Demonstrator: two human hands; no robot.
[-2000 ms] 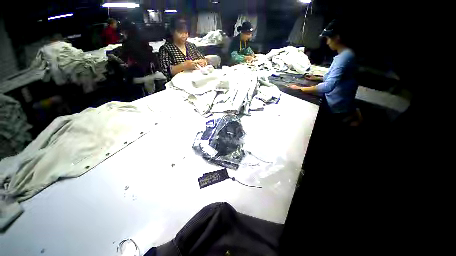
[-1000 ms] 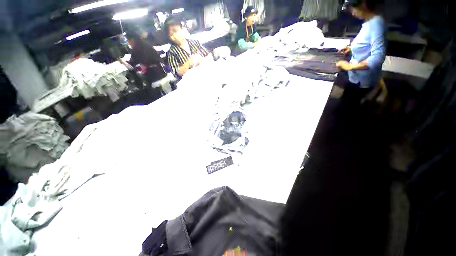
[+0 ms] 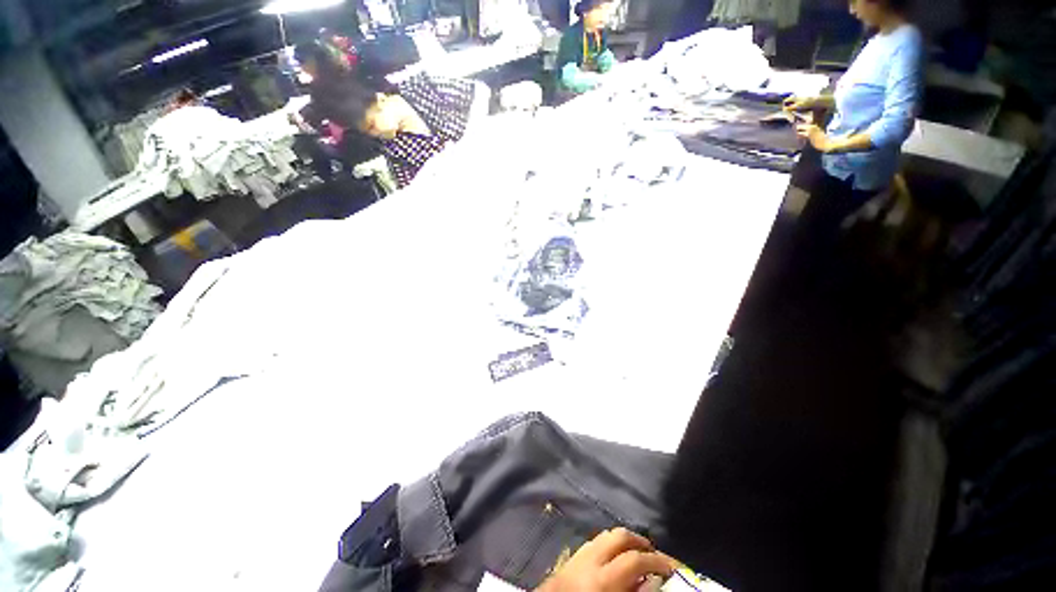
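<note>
A dark grey denim shirt (image 3: 498,491) with contrast stitching lies at the near end of the white table, cut off by the bottom edge. Its cuff (image 3: 426,520) and a small yellow-gold mark show. My left hand (image 3: 608,561) is bare, at the bottom edge on the shirt front, fingers bent to the right. Its fingertips are partly hidden, so its hold is unclear. A small white and yellow piece (image 3: 698,579) shows beside the fingers, and a white piece (image 3: 500,583) lies left of the hand. My right hand is not in view.
A black hang tag (image 3: 521,362) and a clear bag with dark contents (image 3: 549,278) lie beyond the shirt on the glossy table (image 3: 695,312). Pale garments (image 3: 110,451) lie along the left. A person in light blue (image 3: 874,104) handles dark cloth (image 3: 741,137) at the far right; others sit beyond.
My left hand has come further into view over the shirt front. The shirt shows more of its cuff and front. The person in the patterned top has bent down.
</note>
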